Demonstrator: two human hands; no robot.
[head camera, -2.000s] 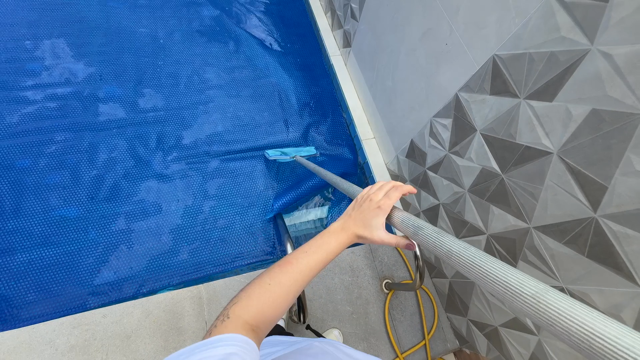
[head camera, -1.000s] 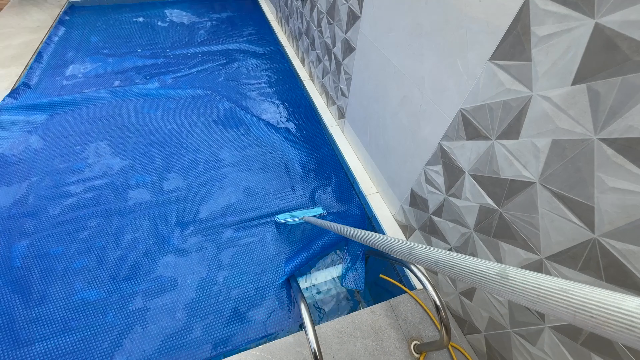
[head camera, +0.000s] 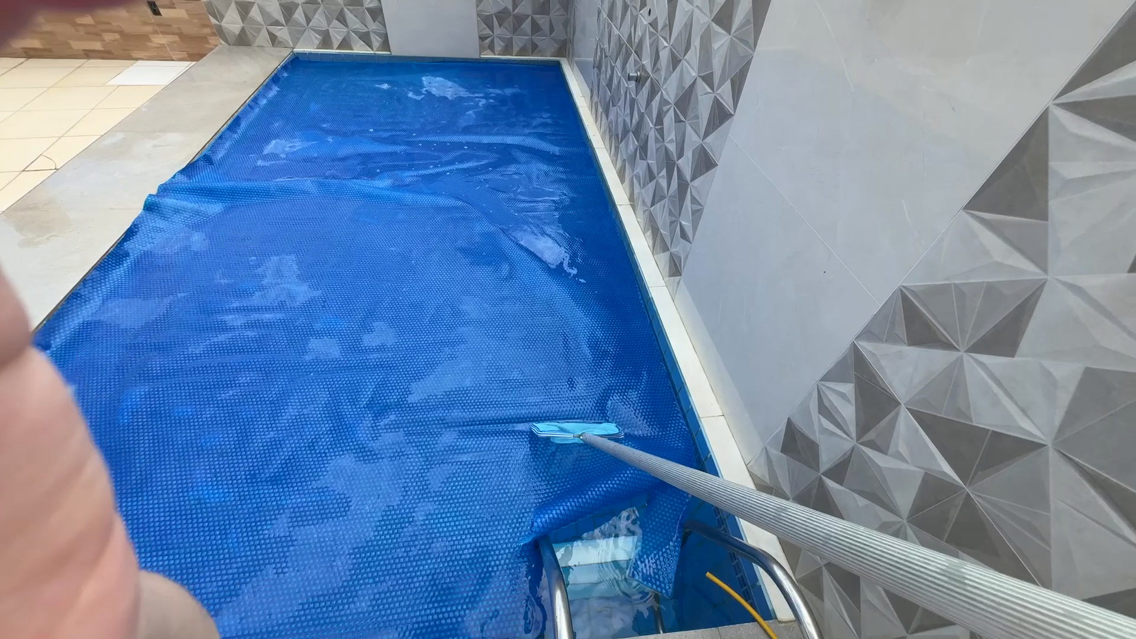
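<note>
A ribbed grey pole (head camera: 799, 524) runs from the lower right edge down to the pool, with a light-blue flat cleaning head (head camera: 577, 431) at its far end, resting on the blue bubble pool cover (head camera: 373, 355). My left hand (head camera: 67, 497), large and blurred, is close to the camera at the left edge; its fingers are mostly cut off and nothing is seen held in it. A pink blur at the top left corner is probably part of it too. My right hand is out of view. Near the ladder the cover's corner is folded back, showing water and steps (head camera: 599, 552).
Two curved metal ladder rails (head camera: 557, 590) rise at the bottom, a yellow hose or cord (head camera: 741, 605) beside the right one. A pale pool edge (head camera: 670, 328) runs along the wall of faceted grey tiles (head camera: 967, 399). Stone coping (head camera: 106, 186) borders the left side.
My left hand was on the pole two seconds ago and was out of view one second ago; now it is close by the camera at left. The view has tilted up.
</note>
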